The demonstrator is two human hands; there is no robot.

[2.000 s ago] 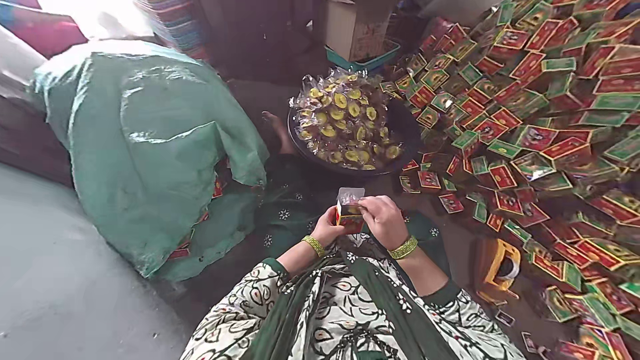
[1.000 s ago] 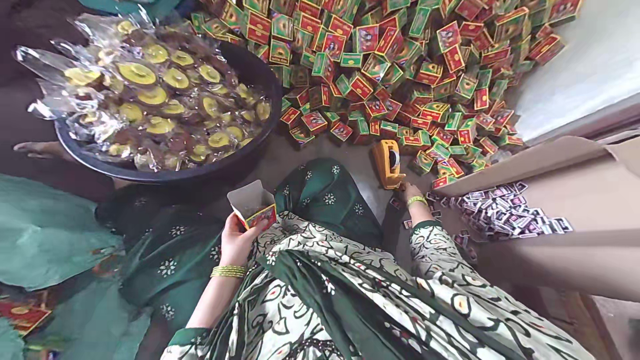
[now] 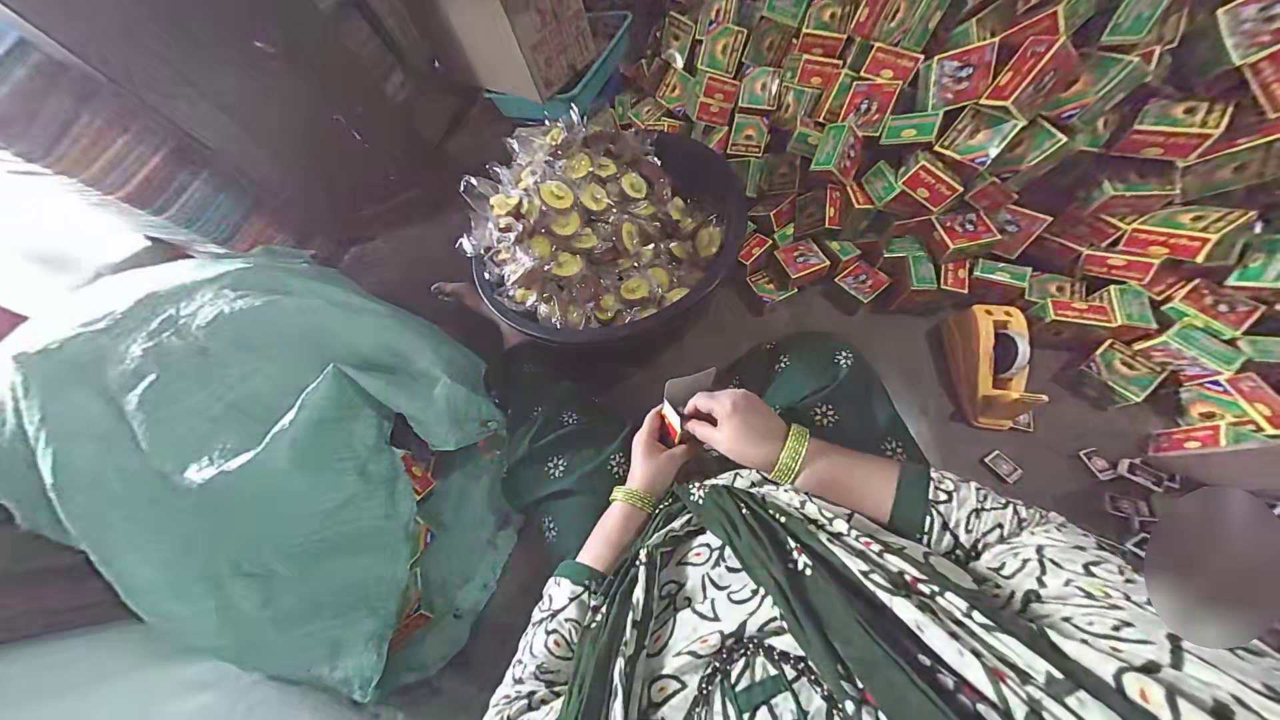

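Observation:
My left hand (image 3: pixel 657 455) holds a small printed cardboard box (image 3: pixel 672 422) upright, its pale flap (image 3: pixel 690 386) raised. The fingers of my right hand (image 3: pixel 738 425) are bunched at the box's opening; whether they pinch anything is hidden. Just beyond my hands, a dark round basin (image 3: pixel 715 190) holds a heap of clear-wrapped items with yellow round labels (image 3: pixel 585 235). A yellow tape dispenser (image 3: pixel 980 365) with a roll rests on the floor to the right of my knee.
Many red and green printed boxes (image 3: pixel 930 185) cover the floor at the upper right. Small cards or packets (image 3: pixel 1002 466) lie near the dispenser. A green sack (image 3: pixel 230 450) with boxes inside stands at left. Behind the basin are a teal tray (image 3: pixel 600 75) and a carton (image 3: pixel 520 45).
My right hand has moved from beside the tape dispenser to the box in my left hand. The view has swung back left.

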